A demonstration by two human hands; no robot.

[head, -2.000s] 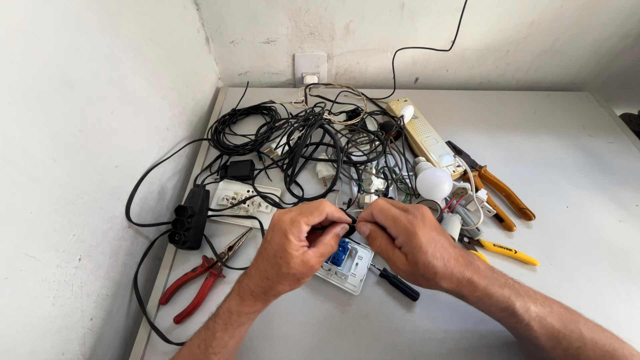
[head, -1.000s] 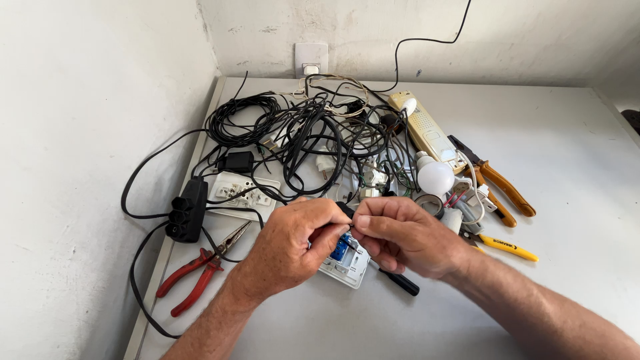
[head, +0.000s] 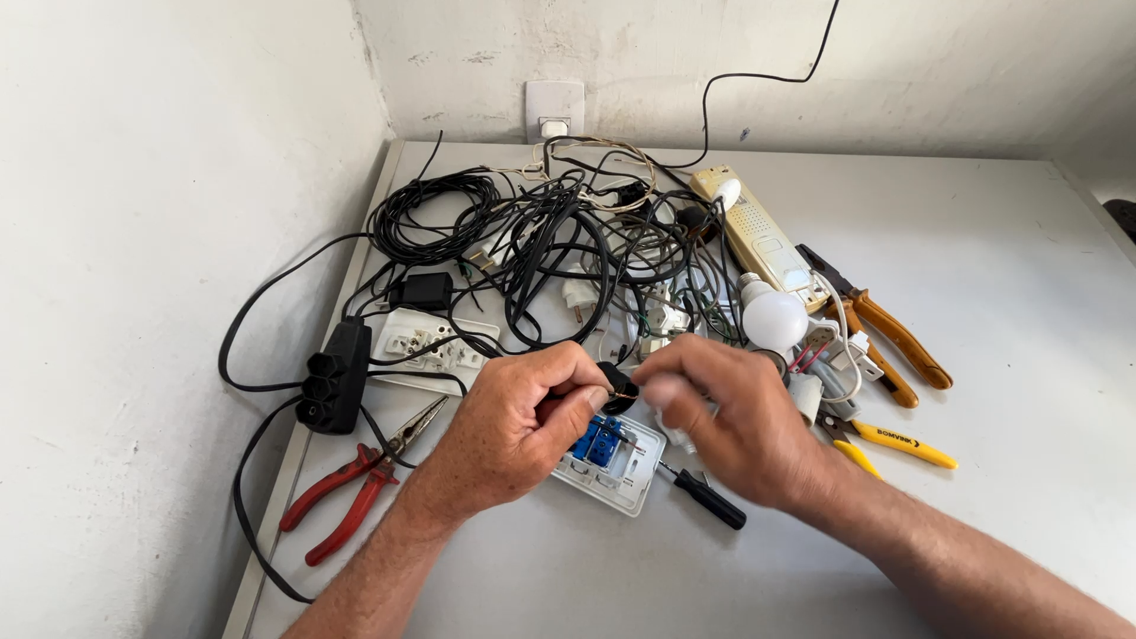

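My left hand (head: 532,430) pinches a thin wire whose bare copper end (head: 624,396) sticks out to the right between thumb and forefinger. My right hand (head: 728,417) is a little to the right of that copper end, its fingertips blurred and apart from it; whether anything is between them cannot be told. Below both hands lies a white wall plate (head: 621,484) with blue terminal modules (head: 599,444), partly covered by my left hand. A black-handled screwdriver (head: 710,500) lies to the right of the plate, its shaft pointing toward it.
Tangled black cables (head: 550,240) fill the back. At the left are red-handled long-nose pliers (head: 364,497), a black multi-socket (head: 335,382) and a white socket plate (head: 426,346). On the right lie a light bulb (head: 774,318), a beige intercom handset (head: 763,240), orange-handled pliers (head: 874,333) and a yellow-handled cutter (head: 901,444).
My right fingers have come away from the wire end, where both hands' fingertips met before. The bare copper now shows between the hands. My left hand has stayed nearly in place.
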